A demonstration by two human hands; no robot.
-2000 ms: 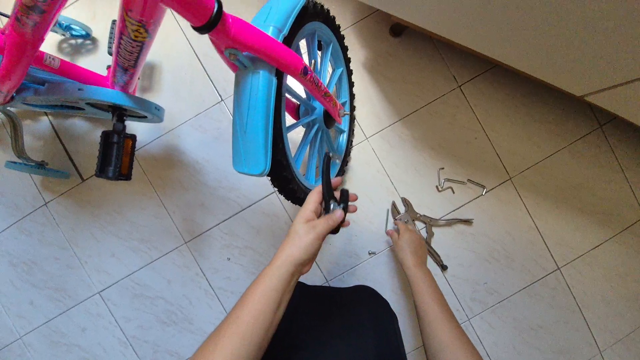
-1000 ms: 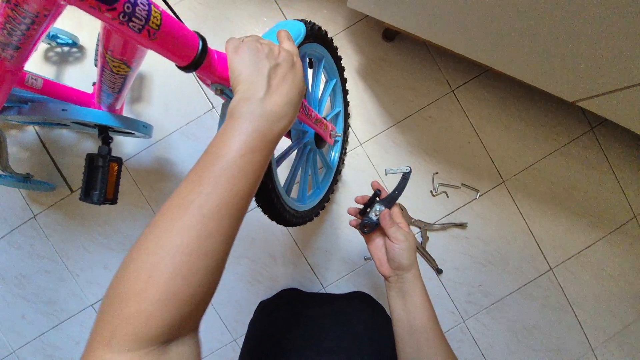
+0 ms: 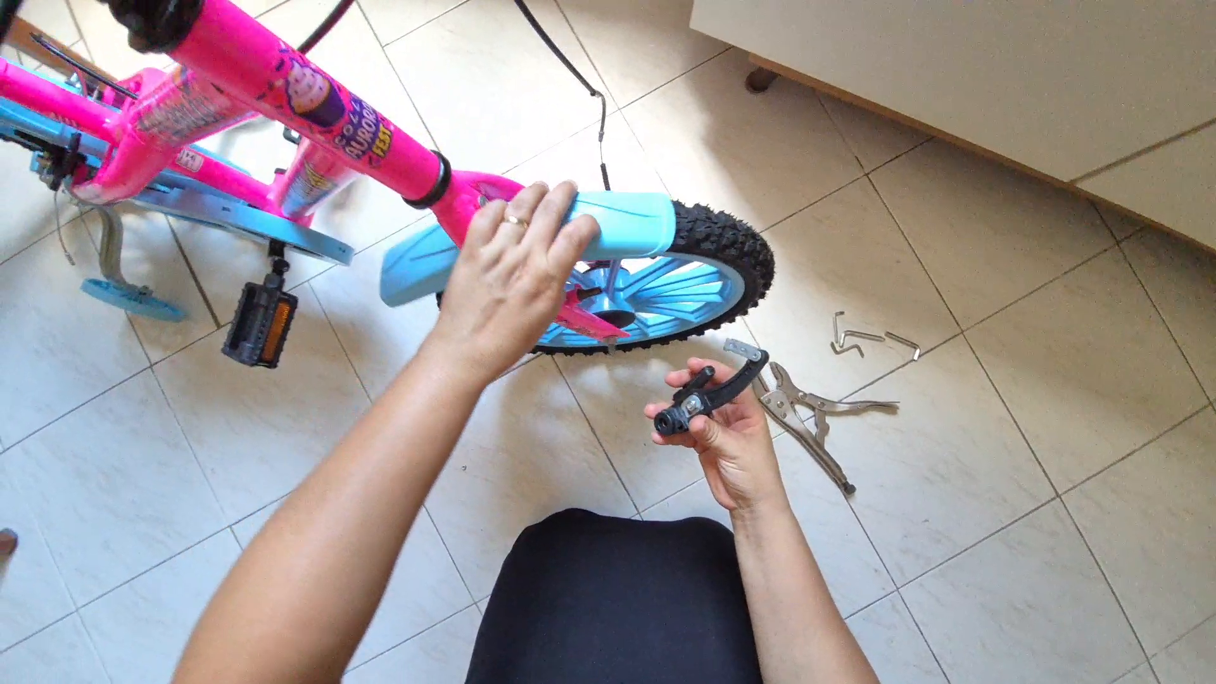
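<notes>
My left hand (image 3: pixel 513 275) lies over the front fork and the light blue front fender (image 3: pixel 617 223) of a pink bicycle (image 3: pixel 380 142), its fingers curled over the top; what the palm grips is hidden. Below it shows the blue spoked front wheel (image 3: pixel 684 294) with a black knobby tire. In my right hand (image 3: pixel 736 437) is a black bicycle brake caliper arm assembly (image 3: pixel 703 394), held between thumb and fingers, with a small metal plate at its upper end. Locking pliers (image 3: pixel 807 413) lie on the floor just right of that hand.
Several bent hex keys (image 3: pixel 850 337) rest on the tiled floor beyond the pliers. A pale cabinet (image 3: pixel 969 76) stands at upper right. The bicycle's pedal (image 3: pixel 259 323) and a blue training wheel (image 3: pixel 133 298) are at left. A black cable (image 3: pixel 570 66) hangs beyond the fender.
The black brake part has passed from my left hand to my right. My left hand has moved up onto the fork and fender, and the front wheel has turned. My right hand has left the pliers.
</notes>
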